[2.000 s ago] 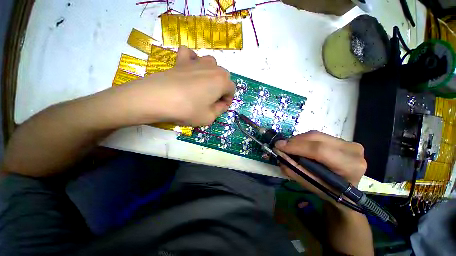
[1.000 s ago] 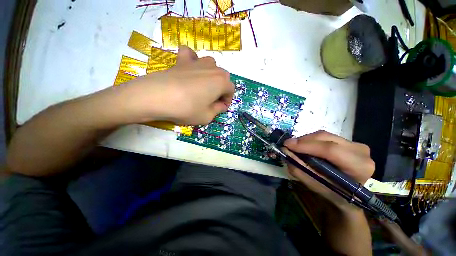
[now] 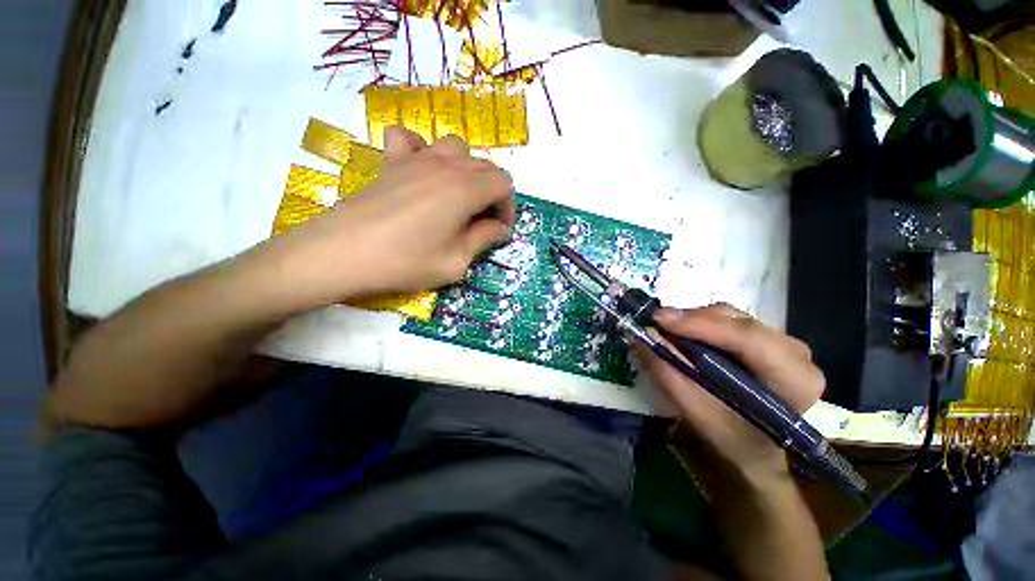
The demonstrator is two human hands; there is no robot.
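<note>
The green PCB panel lies tilted on the white board, with rows of silvery parts. My right hand holds the black soldering iron; its tip is over the panel's upper middle. A thin tube runs alongside the iron. My left hand is over the panel's left part with fingers bent together; its fingertips are largely hidden, so what they pinch cannot be told. Thin dark red lead wires run onto the panel. Amber taped pieces lie at its left, partly under my left hand and forearm.
A strip of taped pieces with red leads lies above. A cardboard box is at the top edge. A yellow-green tip cleaner pot, black box and green-rimmed solder spool stand right. Amber sheets lie far right.
The whole view has shifted, showing more of the red leads at the top. The iron tip has moved slightly away from my left fingers. My left hand keeps nearly the same pose over the panel.
</note>
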